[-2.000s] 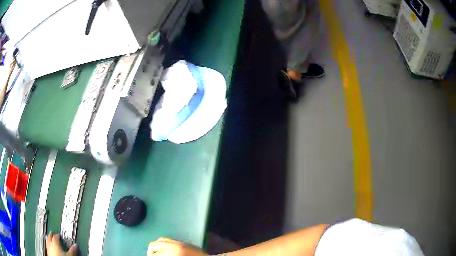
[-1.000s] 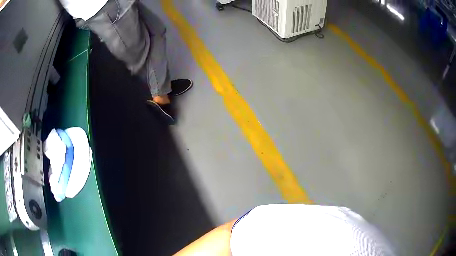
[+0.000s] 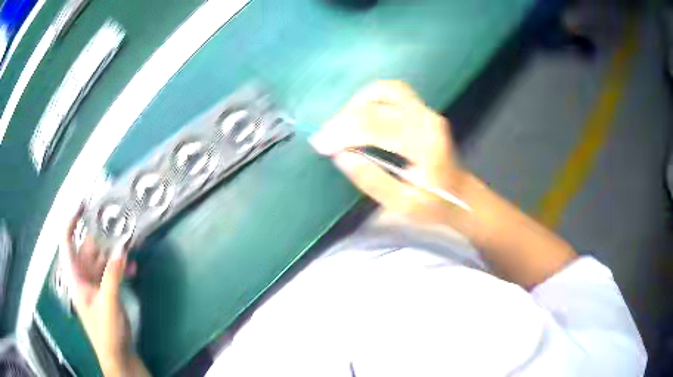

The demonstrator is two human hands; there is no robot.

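Note:
A long grey four-place fixture [image 3: 173, 173] lies slanted over the green bench, blurred, with silver round speaker drivers [image 3: 193, 160] in a row. My left hand [image 3: 99, 276] grips its lower left end, thumb near the last driver. My right hand [image 3: 395, 140] holds a thin whitish pen-like tool [image 3: 435, 190] like a pen. The tool's blue tip end is near the fixture's upper right end; whether it touches is too blurred to tell.
White strips [image 3: 122, 121] run along the green bench [image 3: 251, 221]. Another pale fixture [image 3: 77, 92] lies at the upper left. A dark object is cut off at the top edge. A grey floor with a yellow line [image 3: 590, 147] lies beyond the bench edge.
The view has swung from the floor back to the bench. Both hands now show, the left on a fixture and the right with the tool. The cap and the person's legs are out of view.

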